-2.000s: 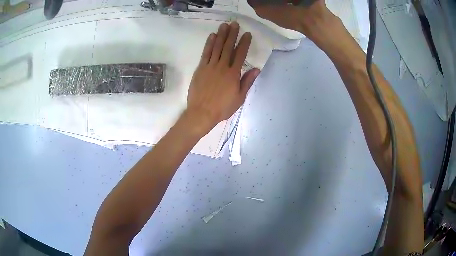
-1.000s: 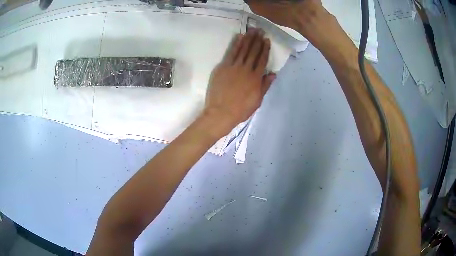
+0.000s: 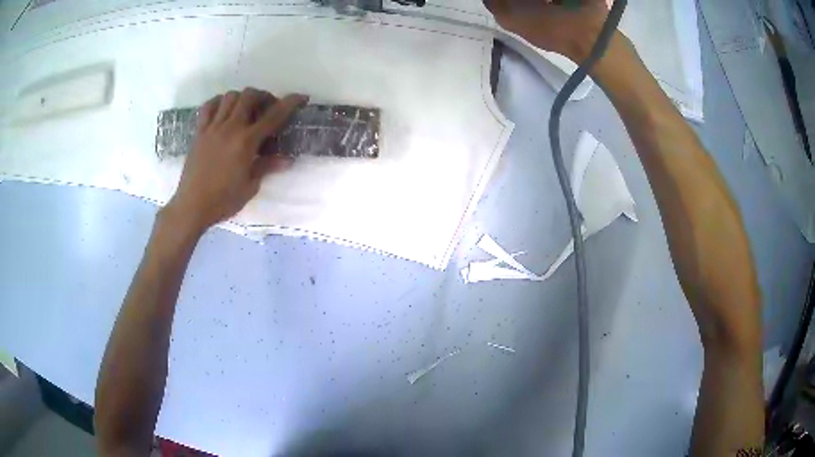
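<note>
The white fabric lay (image 3: 357, 205) spreads across the upper left of the table, with thin pattern lines on it. A dark, shiny cutting weight (image 3: 335, 131) lies on the lay. My left hand (image 3: 234, 147) is on this weight, its fingers over the left half. My right hand (image 3: 558, 22) is at the top edge, partly cut off; what its fingers hold is out of the picture. A dark part of the cutting machine (image 3: 362, 4) shows at the top edge.
A grey power cable (image 3: 576, 268) runs down past my right forearm. Offcuts (image 3: 603, 183) lie right of the lay, with small slivers below. A pale cutting weight (image 3: 67, 92) is on the left. More white cloth and a dark thin tool (image 3: 786, 80) are at the far right.
My left hand has moved left from the lay's right edge onto the dark weight. Offcuts now lie apart from the lay's cut edge. The cable has shifted left, and the view has shifted.
</note>
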